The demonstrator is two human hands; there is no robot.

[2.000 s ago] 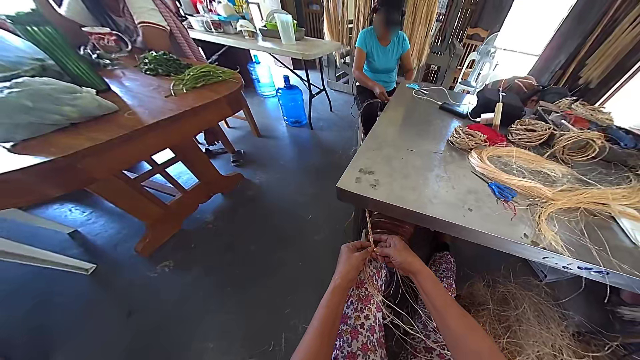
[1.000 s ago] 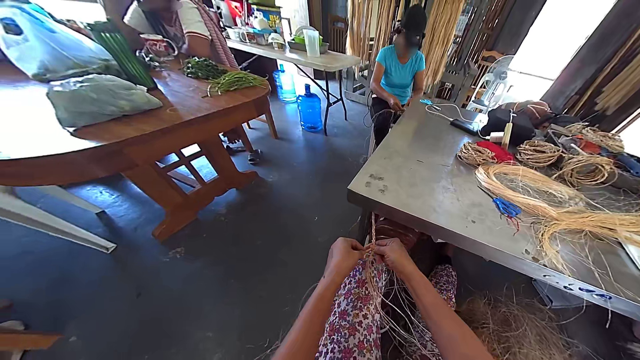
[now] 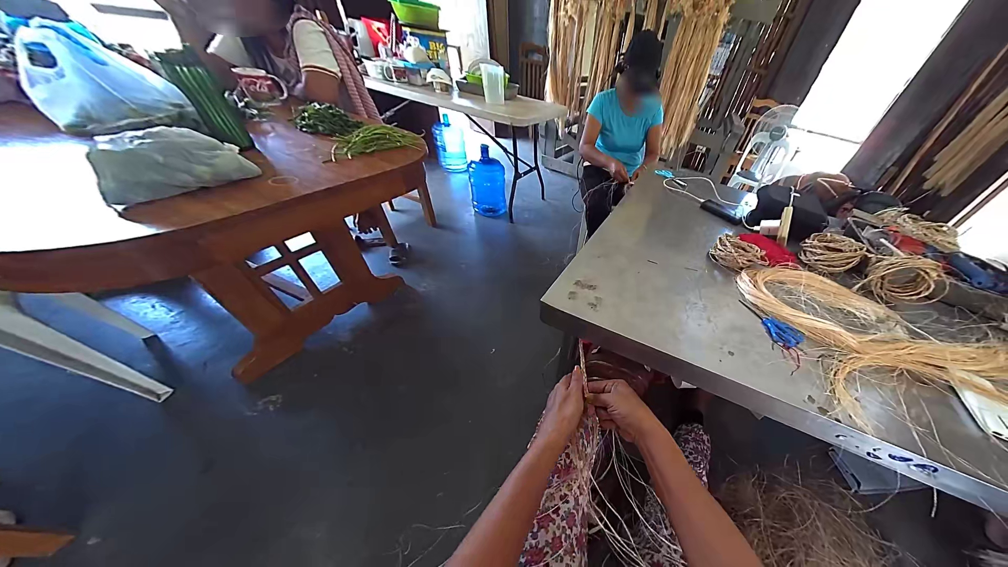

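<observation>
In the head view my left hand [image 3: 565,405] pinches a narrow braid of pale plant fibre [image 3: 583,362] just below the corner of the grey table [image 3: 630,276]. Close against it on the right, my right hand [image 3: 620,408] grips the same braid at its lower end. Loose fibre strands [image 3: 610,504] fall from between my hands over my flowered trousers [image 3: 563,504]. The braid runs up toward the table edge; where its upper end is fixed cannot be seen. Blue-handled scissors [image 3: 781,332] lie on the table beside a hank of pale fibre [image 3: 858,335].
Coiled fibre cords [image 3: 833,252] and a power bank [image 3: 720,211] rest on the grey table. Fibre scraps [image 3: 795,520] heap on the floor at right. A person in a blue shirt [image 3: 624,130] sits beyond. The wooden table [image 3: 354,189] at left holds bags and greens, with another person behind.
My hands stay together on the braid, with small shifts of the fingers. The view has turned somewhat to the left.
</observation>
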